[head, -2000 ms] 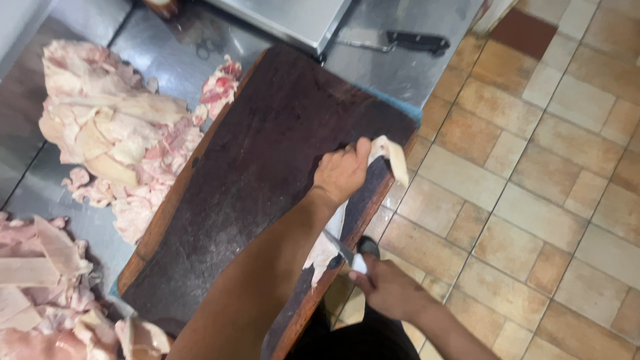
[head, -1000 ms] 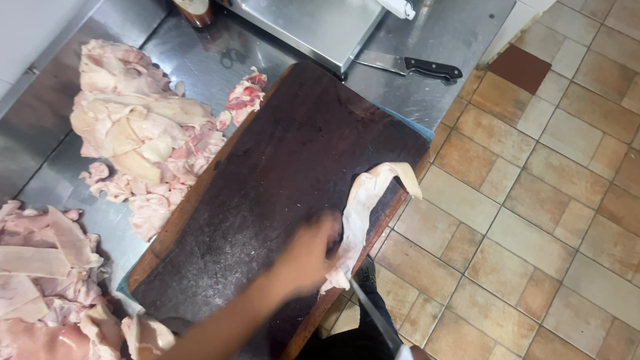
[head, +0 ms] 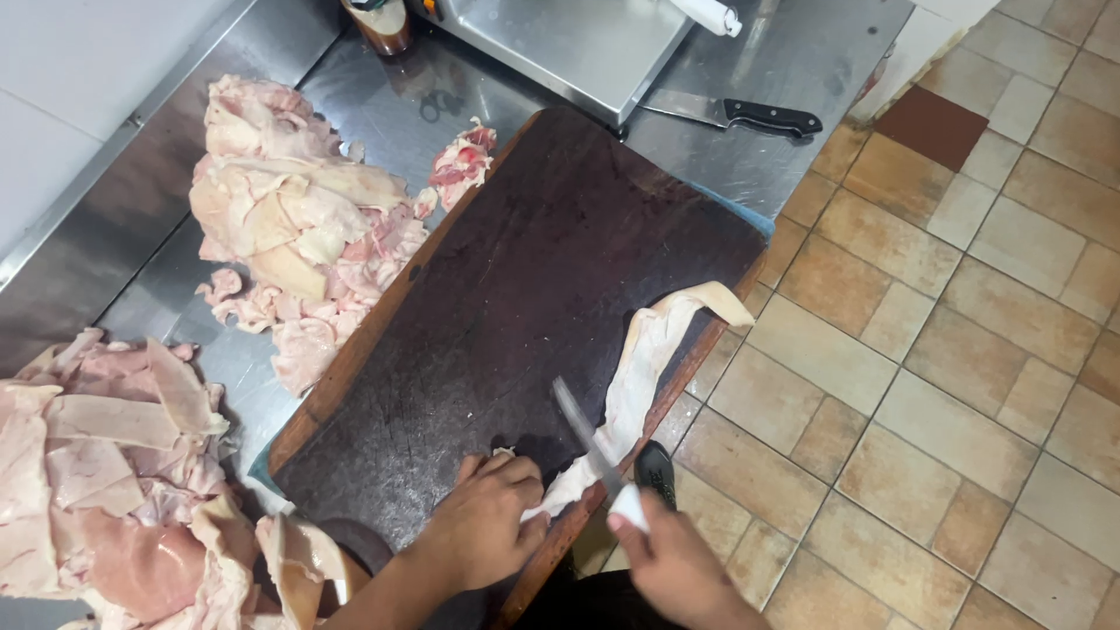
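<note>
A long pale strip of skin with fat [head: 632, 394] lies along the near right edge of a dark wooden cutting board [head: 542, 254], its far end bent over the edge. My left hand [head: 490, 516] grips the strip's lower end against the board. In my right hand [head: 669, 547] is the white handle of a knife [head: 582, 424], whose slightly blurred blade crosses over the strip. The blade's tip points up and left above the board. Whether the edge touches the strip cannot be told.
Piles of raw skin and fat [head: 297, 210] and more pieces [head: 105, 472] lie on the steel counter [head: 376, 96] left of the board. A small reddish scrap [head: 462, 164] is by its edge. Beyond are a steel tray or appliance [head: 577, 44], a black-handled knife [head: 766, 120] and a jar [head: 381, 26].
My left hand has moved from the strip's far end down to its near end. The strip now lies spread along the board's edge. My right hand with the knife has come up over it.
</note>
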